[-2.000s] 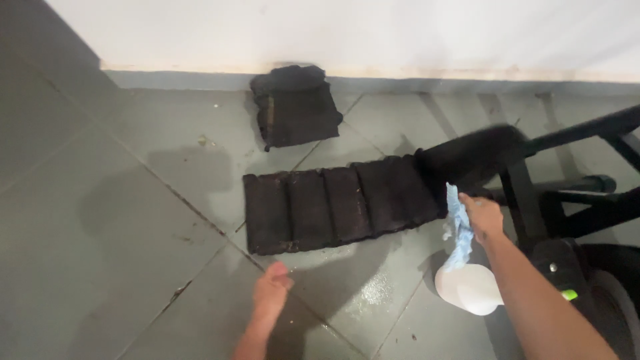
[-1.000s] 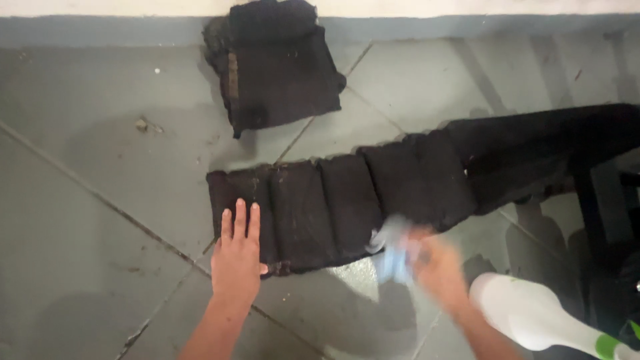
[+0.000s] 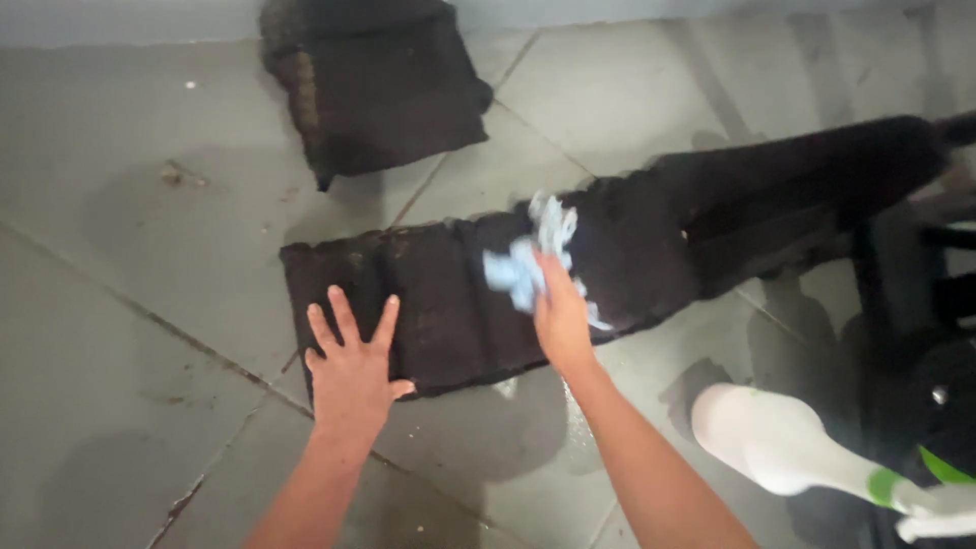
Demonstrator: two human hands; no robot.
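Note:
A long black padded cushion [image 3: 435, 320] with cross seams lies across the tiled floor, its right end reaching a dark frame. My left hand [image 3: 351, 374] presses flat on its left end, fingers spread, the thumb at the lower edge. Farther right, my right hand [image 3: 563, 313] grips a crumpled light blue and white cloth [image 3: 518, 274] against the cushion's middle. Below and right of that hand is a white spray bottle [image 3: 770, 442] with green parts, its trigger head toward the lower right corner. The cloth is slightly blurred.
Beyond the cushion, a smaller black fabric piece [image 3: 389, 91] lies near the base of the wall [image 3: 137, 23]. Small debris [image 3: 174, 174] dots the floor on the left. The black frame [image 3: 877, 320] stands at the right edge.
My left hand has come down onto the cushion's left end, where it stays. My right hand has brought the cloth from the cushion's right part onto its middle. The view has moved closer.

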